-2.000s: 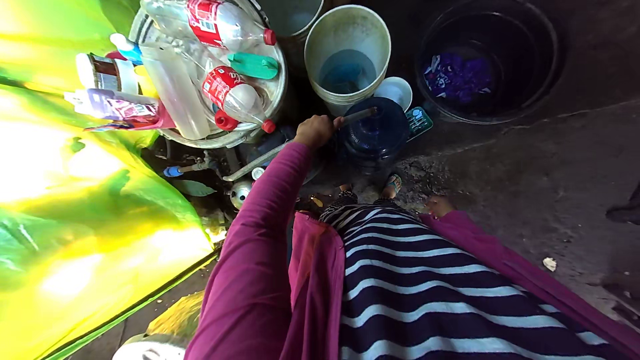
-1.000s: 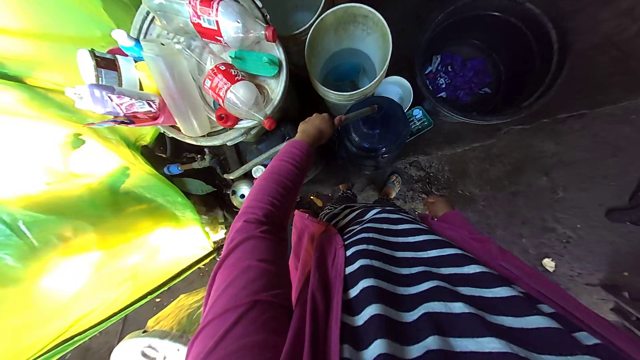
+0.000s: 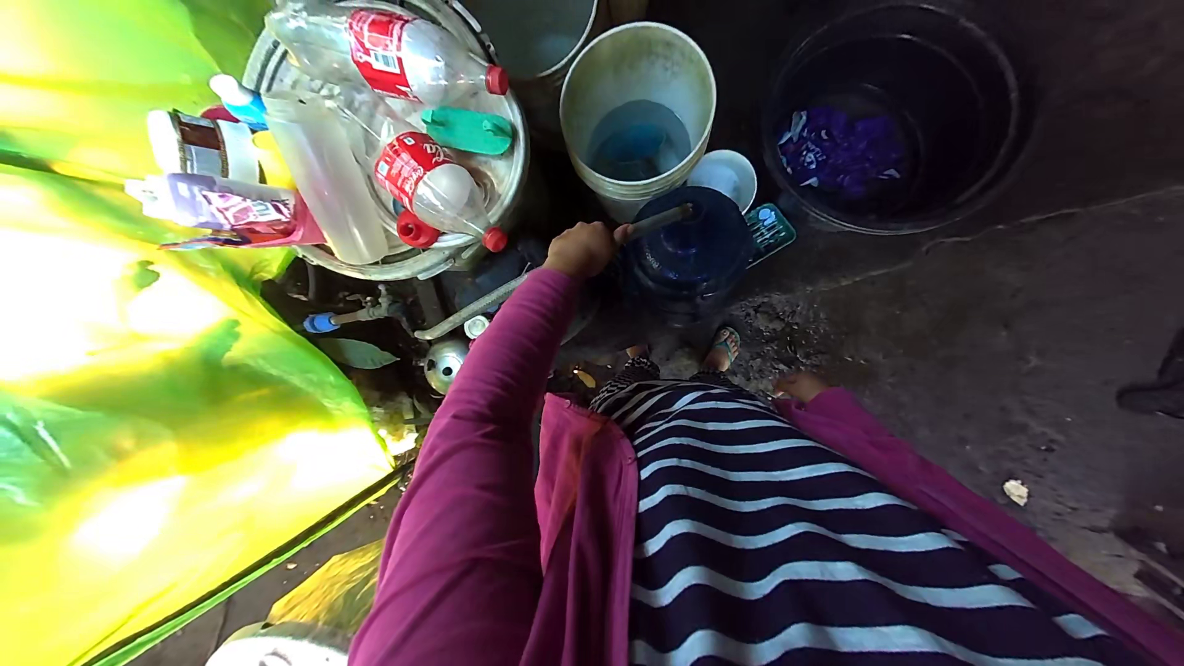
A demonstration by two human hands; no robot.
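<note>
My left hand (image 3: 585, 250) is closed around a pale hose (image 3: 661, 220), whose end reaches the mouth of a large blue water jug (image 3: 692, 254). The hose's other part (image 3: 472, 310) runs down and left beneath my forearm. My right hand (image 3: 803, 386) hangs low beside my striped shirt, touching nothing that I can see; its fingers are too small and dark to read. Behind the jug stand a white bucket (image 3: 638, 46) with bluish water inside and a small white container (image 3: 726, 178). The water level in the jug cannot be made out.
Plastic bottles (image 3: 430, 60) and a green brush-like item (image 3: 469, 130) lie on a round lid (image 3: 513, 139) at upper left. A black tub (image 3: 1008, 120) holds purple packets (image 3: 842, 153). A blue-handled tap (image 3: 321, 322) sits left, near yellow-green sheeting (image 3: 185, 407). My sandalled foot (image 3: 726, 347) is below the jug.
</note>
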